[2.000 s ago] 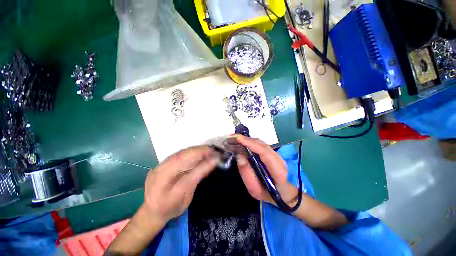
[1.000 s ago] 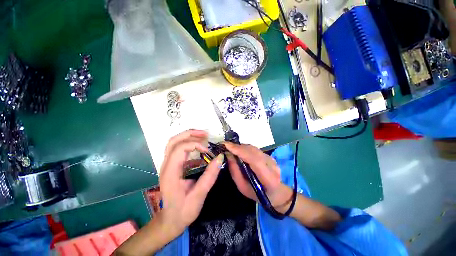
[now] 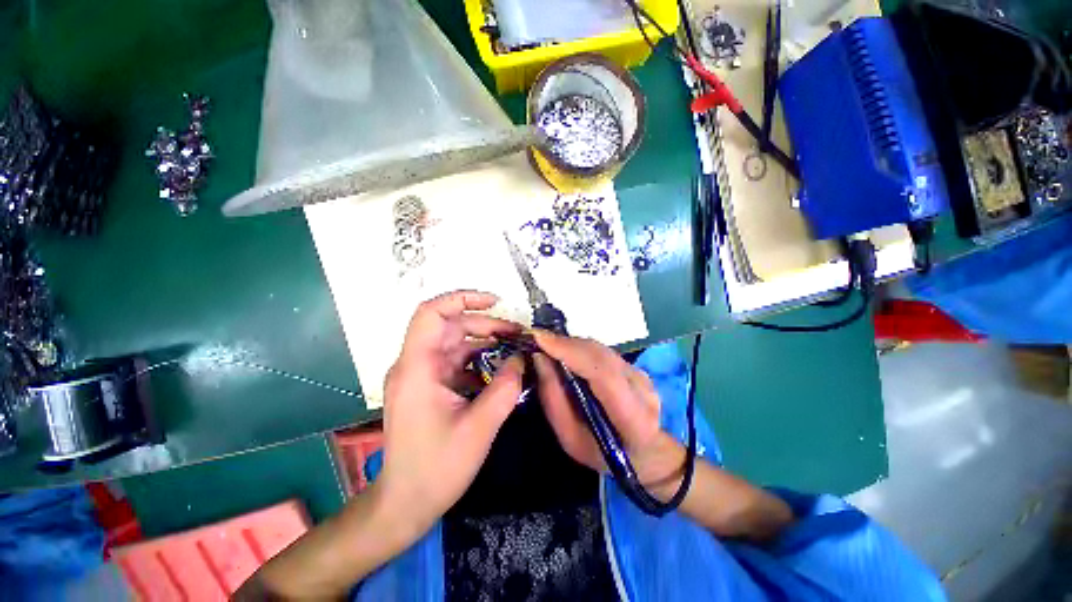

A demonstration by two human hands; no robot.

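My left hand (image 3: pixel 442 394) holds a small dark and silver round assembly (image 3: pixel 498 360) between thumb and fingers, just off the bench's front edge. My right hand (image 3: pixel 600 394) holds the black soldering iron (image 3: pixel 602 426), its metal tip pointing up and away over the pale paper (image 3: pixel 459 253). The right fingertips touch or nearly touch the assembly, which the fingers partly hide. On the paper lie a heap of small metal parts (image 3: pixel 582 235) and a row of thin rings (image 3: pixel 409 233). Solder wire (image 3: pixel 273 374) runs from the spool (image 3: pixel 80 416) toward the paper.
A translucent funnel hood (image 3: pixel 364 106) stands behind the paper. A round tin (image 3: pixel 584 127) of silver bits and a yellow bin (image 3: pixel 529 65) are beyond. Right are dark tweezers (image 3: pixel 705 239), a blue soldering station (image 3: pixel 864 129) and iron stand (image 3: pixel 993 171). Loose assemblies (image 3: pixel 180 155) lie left; a red tray (image 3: pixel 218 553) is below.
The iron's tip has swung left, away from the parts heap. My left hand has turned more upright around the assembly. Between the last two frames the hands barely move.
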